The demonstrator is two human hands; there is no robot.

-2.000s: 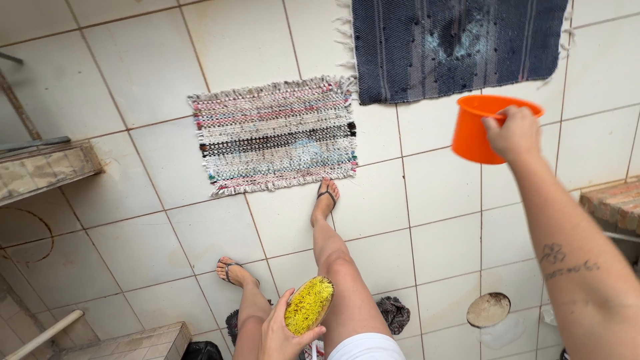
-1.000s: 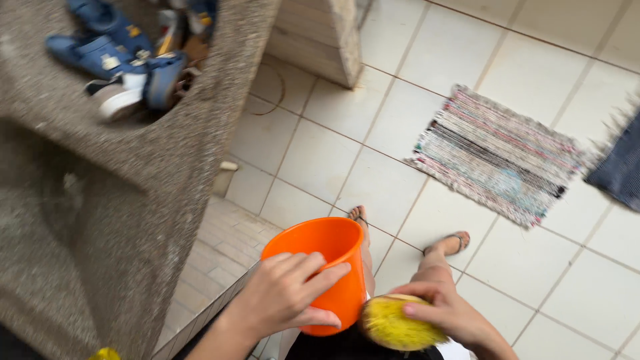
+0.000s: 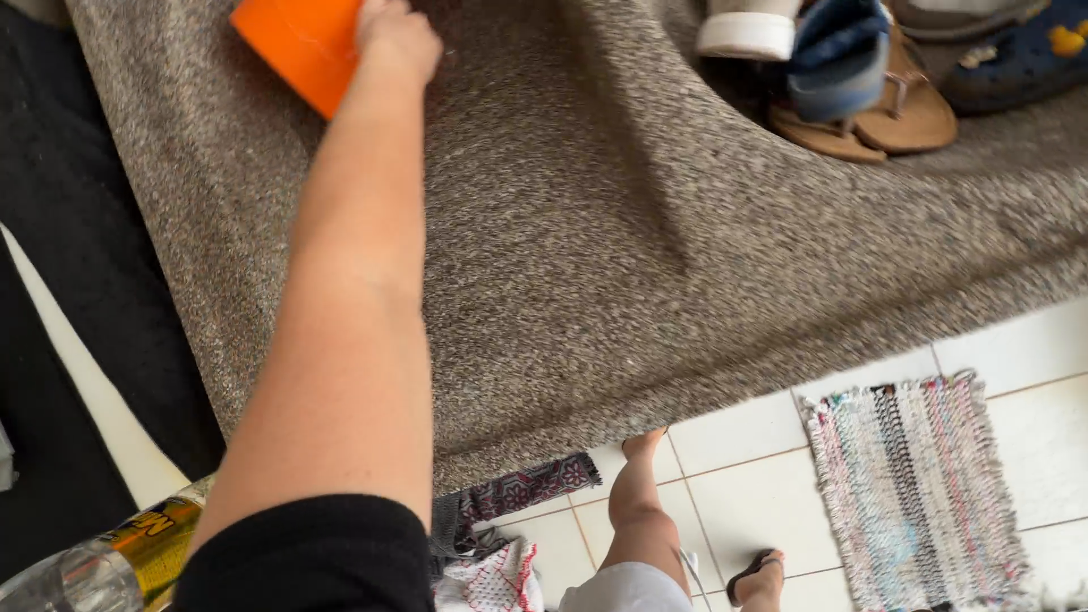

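Observation:
The orange plastic container [image 3: 302, 47] is tilted in the upper left, over the trough of a speckled stone-like wash basin [image 3: 527, 255]. My left hand [image 3: 398, 36] is closed on its right side; the frame's top edge cuts off part of the hand and container. My bare left forearm and black sleeve stretch up across the basin. My right hand is out of view, and so is the yellow-bristled brush.
Sandals [image 3: 909, 110], a blue clog [image 3: 1011, 72] and other shoes fill the round bowl at upper right. A plastic bottle [image 3: 157, 544] lies at lower left. Below the basin edge, a woven rag rug [image 3: 922, 501] is on white floor tiles, with cloths [image 3: 493, 578] near my legs.
The view has swung onto the basin. My left hand has moved with the orange container from in front of my body to over the basin. My right hand and the brush have left the view.

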